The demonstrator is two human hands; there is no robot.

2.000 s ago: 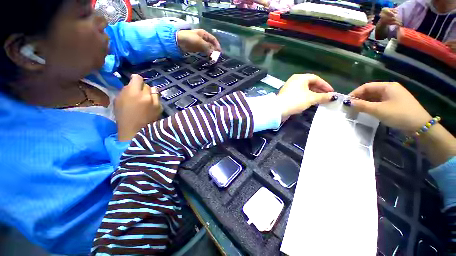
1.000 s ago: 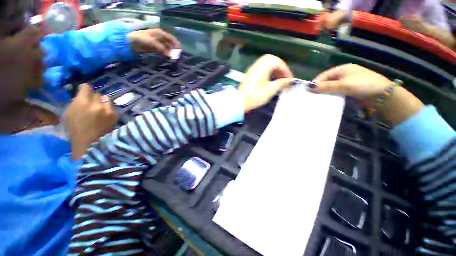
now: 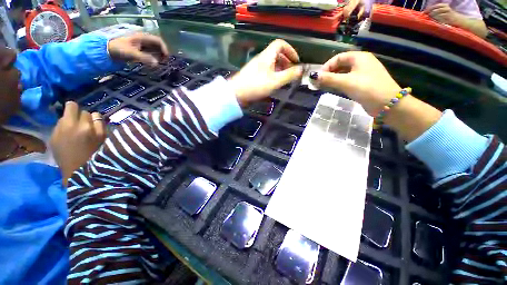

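A long white adhesive sheet [image 3: 319, 172] lies across the black foam tray [image 3: 214, 209], with a grid of grey rounded squares at its far end. Glossy black screen units [image 3: 243, 224] sit in the tray's pockets. My right hand [image 3: 356, 80] pinches a small pale adhesive piece [image 3: 311, 78] above the sheet's far end. My left hand [image 3: 267, 72] is beside it, its fingertips near or at the piece's left edge; whether they grip it is hard to tell.
A person in a blue smock [image 3: 33, 217] works at my left over another dark foam tray [image 3: 150, 96]. A red fan [image 3: 49, 28] stands at the far left. Stacked red trays [image 3: 289, 21] lie across the bench, with more red trays [image 3: 439, 36] at the right.
The sheet has left my fingers and lies on the tray, its grid uncovered. My hands now hold a small pale piece beyond it. The view has shifted right.
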